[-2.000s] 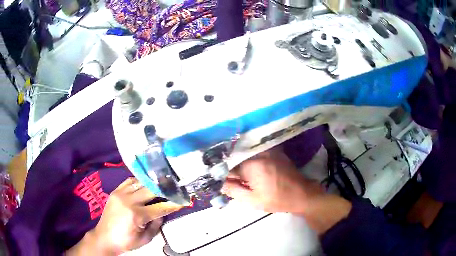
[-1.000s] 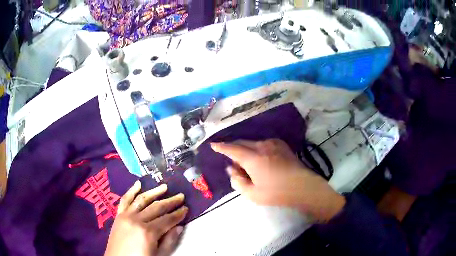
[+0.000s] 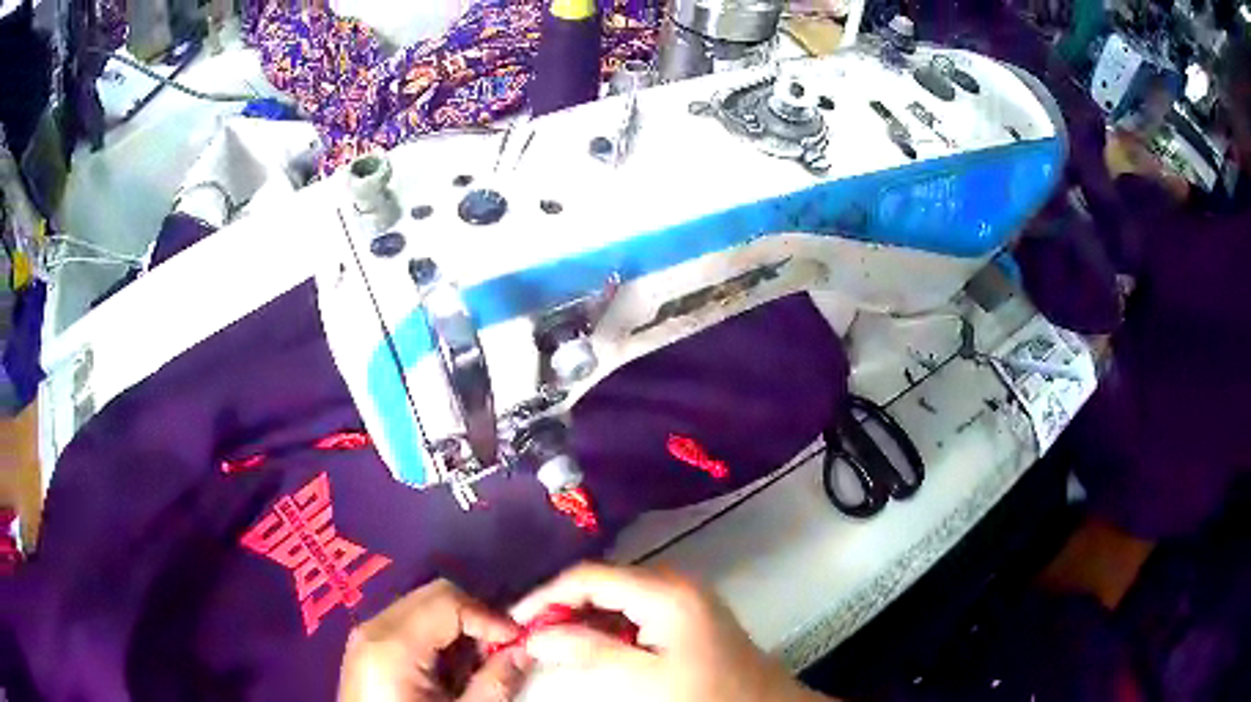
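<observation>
The dark purple garment panel (image 3: pixel 192 453) lies across the machine bed with a flat red embroidered motif (image 3: pixel 316 555). One red frog fastener (image 3: pixel 574 509) lies on it beside the presser foot (image 3: pixel 467 487), another (image 3: pixel 697 455) farther right. Two more red pieces (image 3: pixel 342 442) lie above the motif. My left hand (image 3: pixel 419 645) and my right hand (image 3: pixel 624 645) are together at the bottom edge, partly cut off. Both hold a red frog fastener (image 3: pixel 556 621) between the fingers, in front of the needle area. The fingers hide part of it.
The white sewing machine head (image 3: pixel 659 206) with a blue stripe spans the middle. Black-handled shears (image 3: pixel 874 460) lie right of the panel. Printed fabric (image 3: pixel 412 76) and a dark purple thread cone (image 3: pixel 565 62) stand behind. The table edge (image 3: pixel 878 603) runs along the lower right.
Both hands have left the panel at the needle and come together at the bottom, now holding a red fastener. A fastener right of the presser foot and the shears are now uncovered.
</observation>
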